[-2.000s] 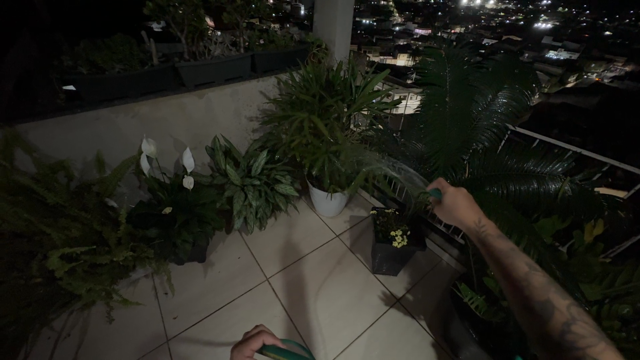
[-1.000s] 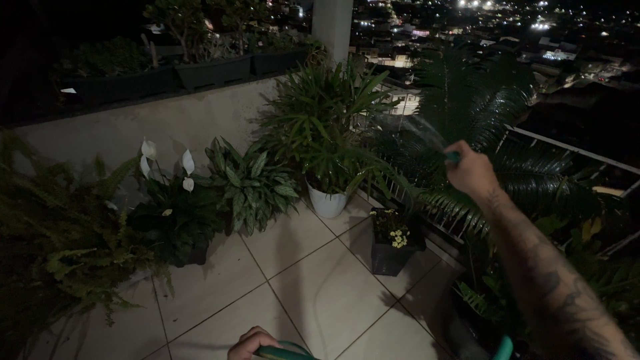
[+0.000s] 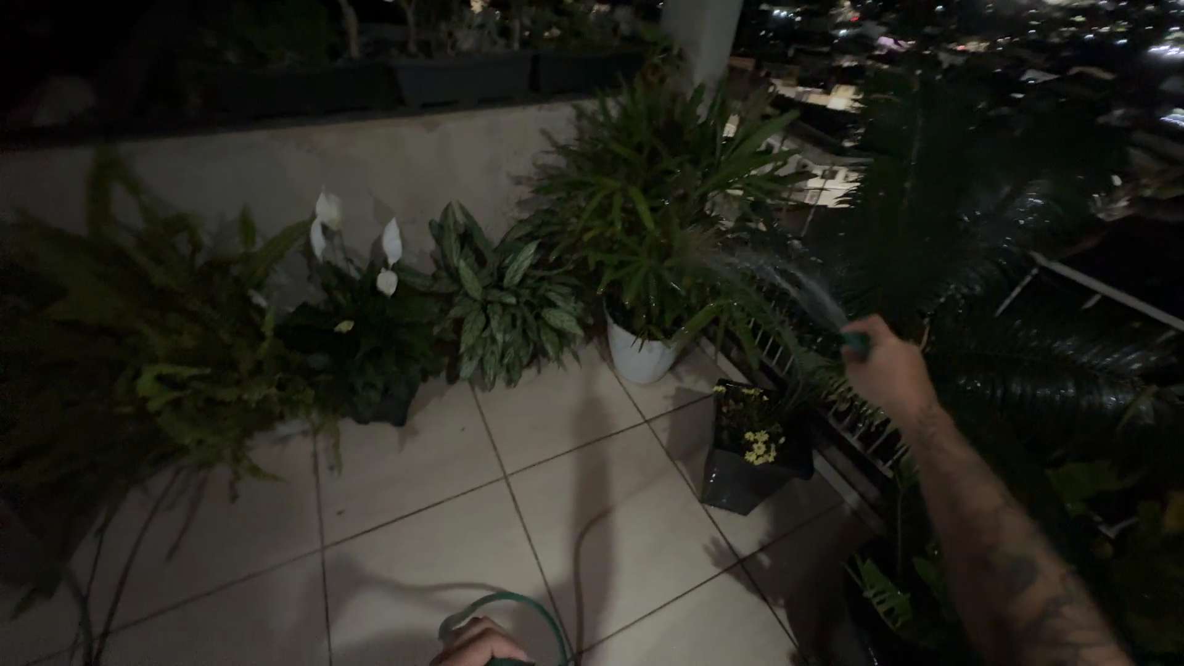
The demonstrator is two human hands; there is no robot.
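My right hand (image 3: 890, 370), at the end of an outstretched forearm, is closed around the green end of a garden hose, and water sprays from it up and left toward a leafy plant (image 3: 647, 213) in a white pot (image 3: 640, 356). At the bottom edge my left hand (image 3: 481, 645) grips a length of the green hose (image 3: 518, 601), which loops beside it. Below the spray stands a square black pot (image 3: 747, 481) with small yellow flowers (image 3: 760, 448). How the hose runs between my hands is hidden.
Along the low wall (image 3: 444, 153) stand a fern (image 3: 185, 342), a peace lily (image 3: 365, 314) with white blooms and a variegated plant (image 3: 509, 296). Planter boxes (image 3: 462, 81) line the wall's top. A metal railing (image 3: 856, 433) and large palm fronds (image 3: 1008, 277) are at the right.
The spray, over the palm fronds a second ago, now lands on the plant in the white pot. My left hand still holds the hose. The view has shifted somewhat.
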